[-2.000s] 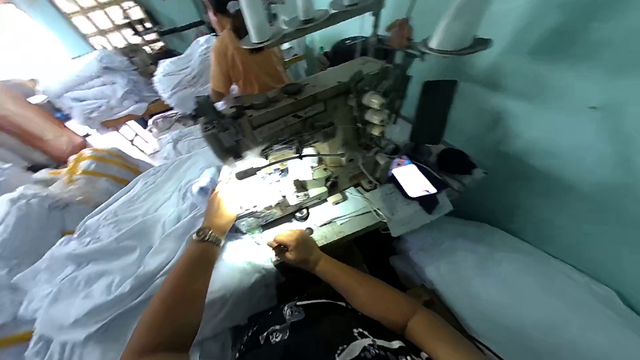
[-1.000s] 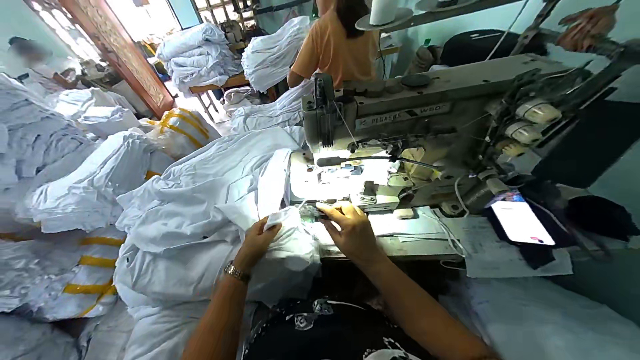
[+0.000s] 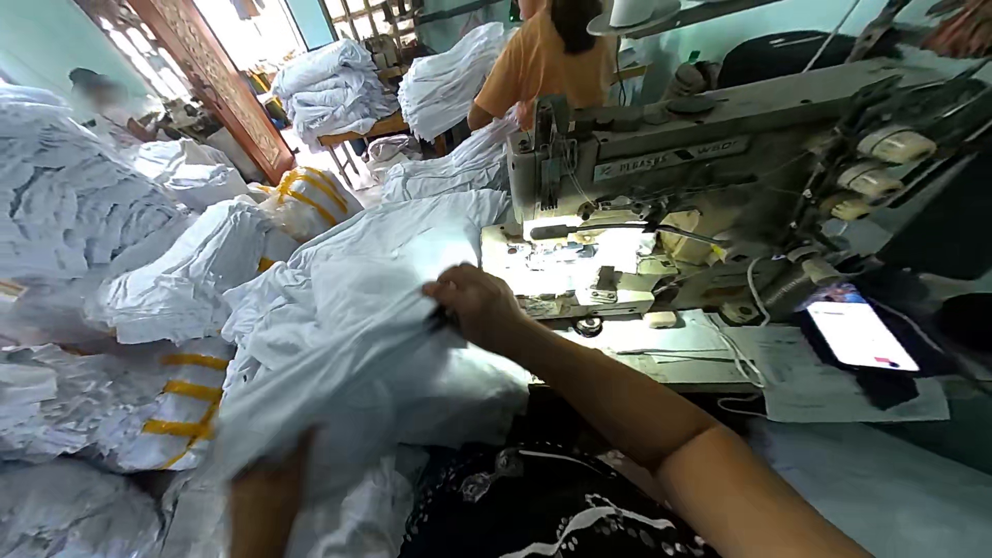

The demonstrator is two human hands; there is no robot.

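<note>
A light grey-white cloth (image 3: 349, 341) is stretched between my hands, left of a Pegasus industrial sewing machine (image 3: 666, 163). My right hand (image 3: 474, 302) grips the cloth's upper edge beside the lit needle area, with a small dark thing, too blurred to name, under its fingers. Low at the left, my left hand (image 3: 275, 473) is blurred against the cloth; its fingers are hard to make out. A small lamp on a bendable neck (image 3: 554, 231) lights the machine bed (image 3: 566, 271).
A lit phone (image 3: 860, 333) lies on dark cloth at the right, over a paper sheet (image 3: 783, 387). Stacks of white cloth (image 3: 70, 186) and yellow-taped bundles (image 3: 182, 403) stand at the left. A person in an orange top (image 3: 554, 70) is behind the machine; another person (image 3: 108, 108) is far left.
My hands, close together at the machine's front edge one second ago, are now far apart. The left has moved down and left, the right to the left, and the cloth between them is pulled out.
</note>
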